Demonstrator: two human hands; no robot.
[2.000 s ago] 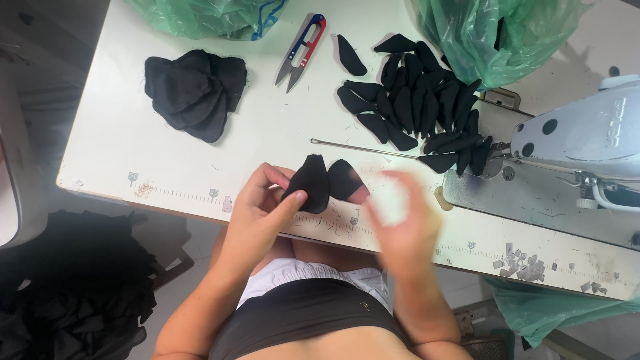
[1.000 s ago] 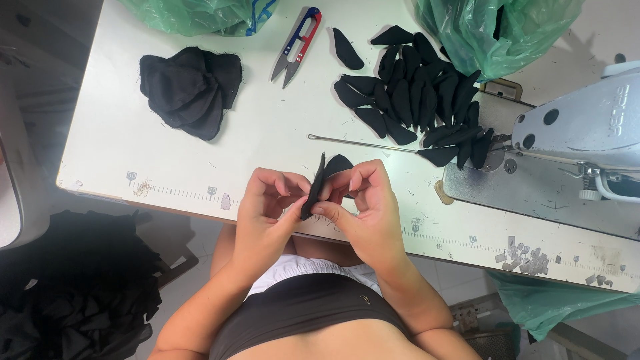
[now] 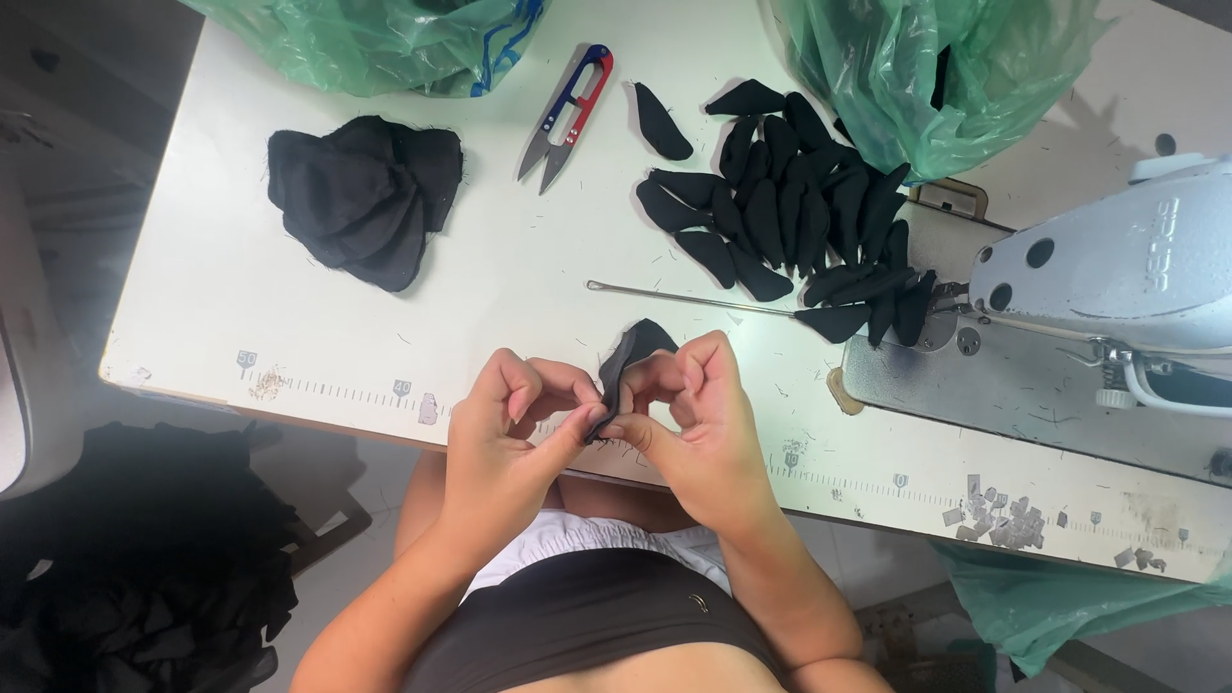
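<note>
Near the table's front edge, my left hand (image 3: 525,423) and my right hand (image 3: 688,423) pinch one small black fabric piece (image 3: 621,371) between thumbs and fingers, its far end standing up and folded. Beyond my right hand lies a pile of curved, padded-looking black fabric pieces (image 3: 789,202), with a single one (image 3: 661,122) apart from it. A thin metal rod with a looped end (image 3: 688,296) reaches to the pile. Farther left is a stack of flat black fabric pieces (image 3: 361,197). Red and blue thread snips (image 3: 570,115) lie between stack and pile, blades apart.
At the right stands a sewing machine (image 3: 1097,260) with its metal bed plate (image 3: 1020,375). Green plastic bags (image 3: 385,43) (image 3: 943,77) sit along the far side. A printed ruler scale (image 3: 327,388) follows the table's front edge. Dark fabric (image 3: 135,558) is heaped below left.
Two seconds ago my hands were farther apart, with two black flaps spread between them. They came together, and the fabric is now folded in both hands' fingertips.
</note>
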